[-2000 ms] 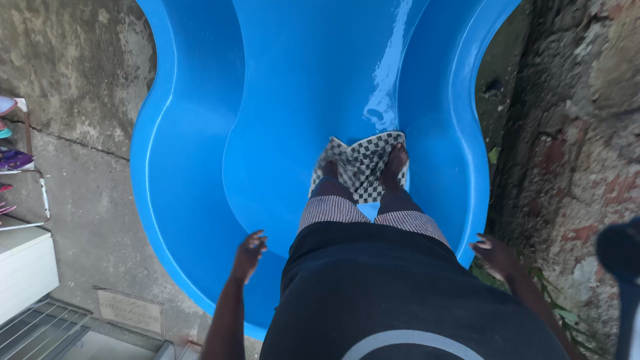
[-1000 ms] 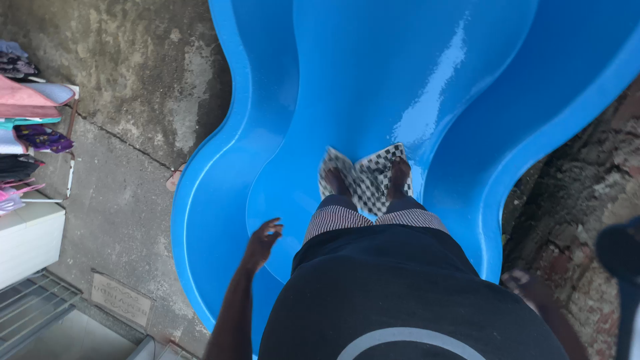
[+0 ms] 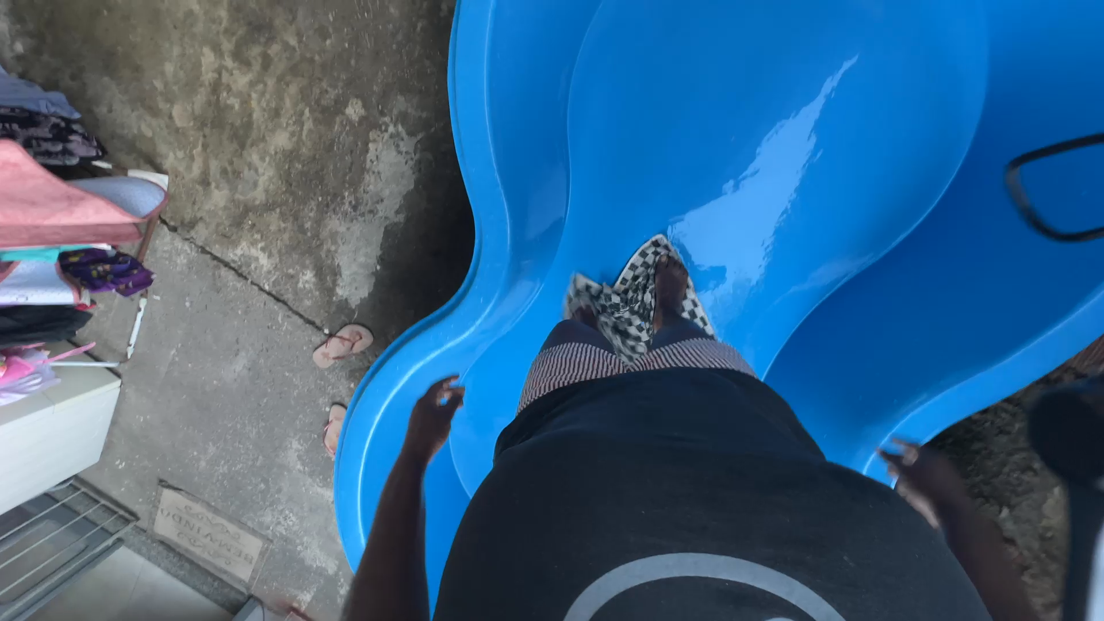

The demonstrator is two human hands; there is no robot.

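Observation:
My bare feet stand on a black-and-white checkered cloth point(image 3: 634, 312) on the floor of a large blue plastic pool point(image 3: 690, 112) with a wavy rim. At the left, my left hand point(image 3: 434, 414) hangs over the pool with bent fingers and holds nothing. My right hand point(image 3: 916, 479) is at the pool's right rim, blurred, its fingers apart and nothing seen in it; whether it touches the rim I cannot tell. A wet, shiny patch point(image 3: 768, 190) lies on the pool floor beyond the cloth.
Pink flip-flops point(image 3: 343, 345) lie on the concrete left of the pool. Clothes point(image 3: 65, 207) hang on a rack at the far left, above a white cabinet point(image 3: 60, 431). A doormat point(image 3: 210, 535) bearing writing lies near a metal grille point(image 3: 65, 530). A dark rod-like object point(image 3: 1069, 448) shows at right.
The view has turned, and the flip-flops have come into sight. My feet and the checkered cloth have shifted on the pool floor, with one foot now farther forward. Both hands stay out at my sides.

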